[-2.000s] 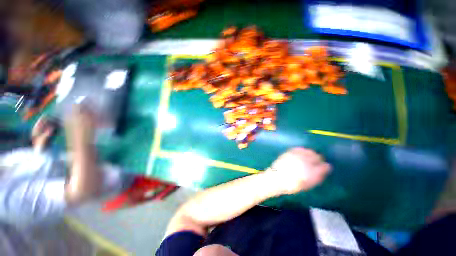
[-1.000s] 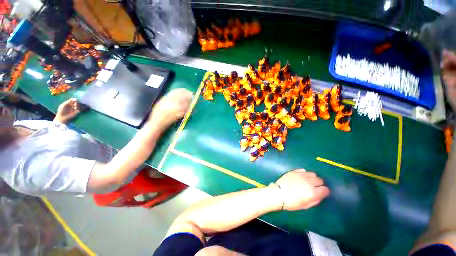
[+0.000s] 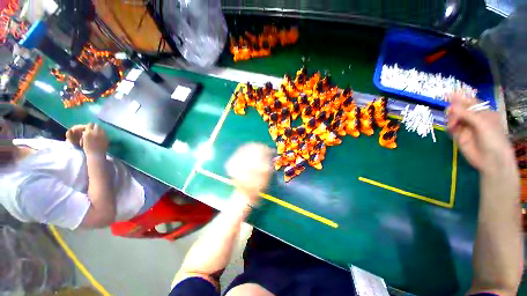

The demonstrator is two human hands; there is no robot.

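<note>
A heap of orange and black figures (image 3: pixel 312 113) lies inside the yellow lines on the green bench. My left hand (image 3: pixel 250 167) is blurred at the heap's lower left edge; I cannot tell whether it holds anything. My right hand (image 3: pixel 475 128) is raised at the front corner of the blue tray (image 3: pixel 404 46), with white sticks at its fingertips. White sticks (image 3: pixel 413 78) fill the front of the tray. A loose bundle of sticks (image 3: pixel 418 120) lies on the bench edge left of my right hand.
A black plate (image 3: pixel 141 113) with white labels lies at the left, by a seated person in a white shirt (image 3: pixel 52 185). A red stool (image 3: pixel 167 218) stands below. More orange figures (image 3: pixel 263 42) and a clear plastic bag (image 3: pixel 196 32) are behind the bench edge.
My left hand has moved up and left from the bench's front to the heap. My right hand has come in from the right edge to the tray. The neighbour's hands have come together.
</note>
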